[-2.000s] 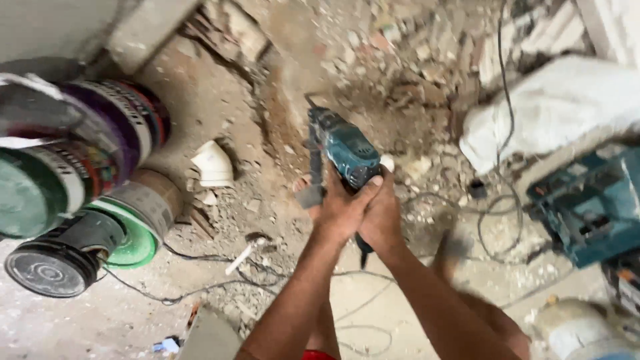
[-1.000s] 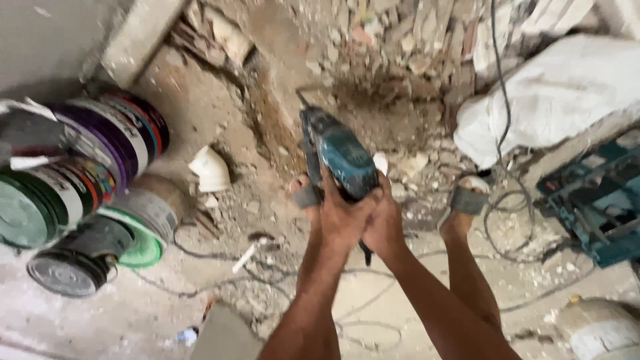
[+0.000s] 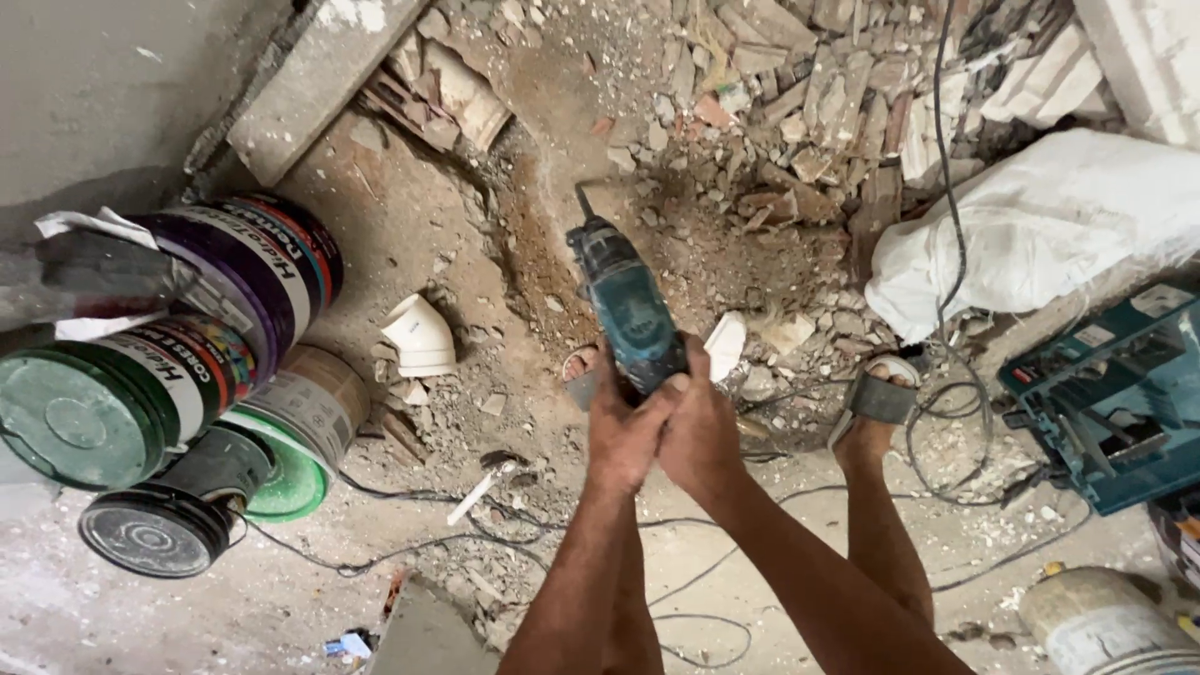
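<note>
A teal and black rotary hammer drill (image 3: 633,309) is held between both hands in the middle of the head view, its bit (image 3: 583,200) pointing up and slightly left over dusty, broken ground. My left hand (image 3: 623,427) grips the rear of the drill from the left side. My right hand (image 3: 698,427) wraps the same rear part from the right, its fingers close against the left hand. The handle is mostly hidden under the fingers. Beneath the bit runs a shallow trench of reddish soil (image 3: 544,244). Whether the bit touches the ground I cannot tell.
Several paint buckets (image 3: 253,272) stand at left, near a white PVC elbow (image 3: 419,337). Rubble (image 3: 797,112) covers the upper right, beside a white sack (image 3: 1022,225). An open teal tool case (image 3: 1116,412) lies at right. Black cable (image 3: 949,187) loops across the floor near my sandalled feet.
Both hands stay on the drill. The drill's body shows more of its top, and its bit tilts less to the left than one second ago.
</note>
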